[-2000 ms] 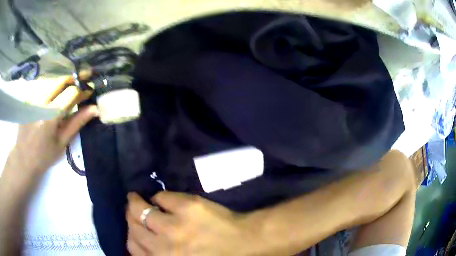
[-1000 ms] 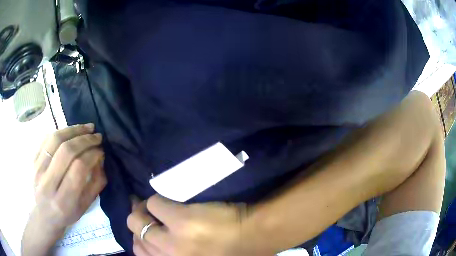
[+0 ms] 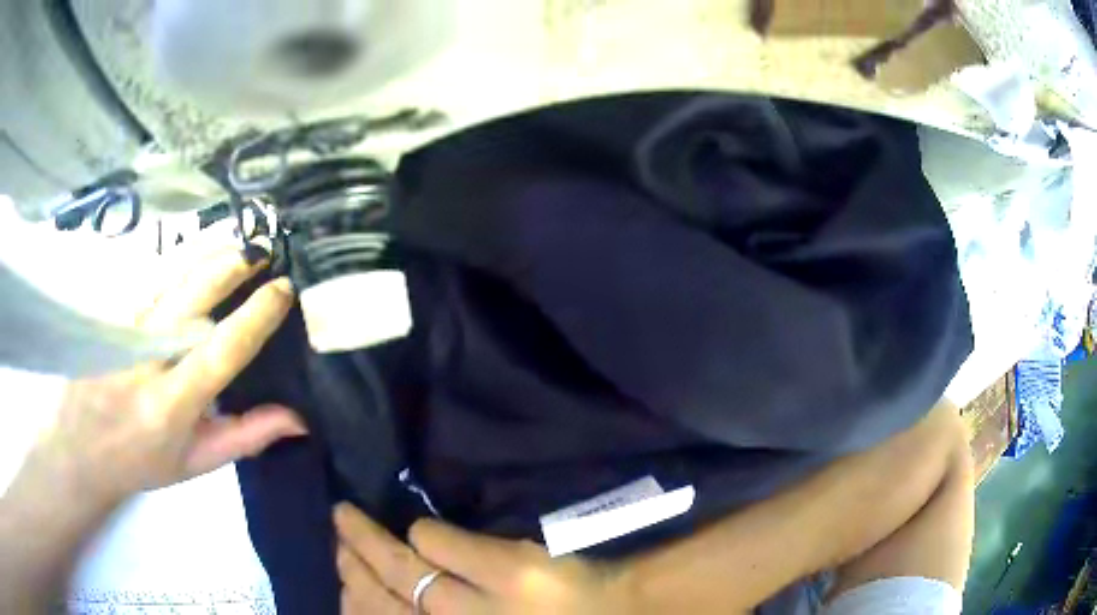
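A large dark garment (image 3: 626, 312) lies bunched across the middle, its narrow folded strip (image 3: 355, 421) running down the left side. My left hand (image 3: 181, 396) is beside the needle area, fingers spread, fingertips on the cloth edge, thumb apart; the needle itself is hidden. My right hand (image 3: 451, 565) wears a ring and holds the strip's lower part at the bottom, its fingertips bent over the cloth. A white label (image 3: 620, 517) lies folded or tilted just above my right wrist. A white thread or small tag (image 3: 415, 489) shows near my right fingers.
The pale machine head (image 3: 505, 72) spans the top. Its dark tension assembly (image 3: 341, 216) and white knob (image 3: 356, 310) overhang the strip. The white table (image 3: 181, 529) shows at lower left. Clear plastic or pale sheets (image 3: 1023, 240) lie at right, above a green floor (image 3: 1035, 517).
The view has shifted, and more of the machine head shows than one second ago. My left hand has moved up from the lower strip to the needle area. The label now sits lower right and looks narrower.
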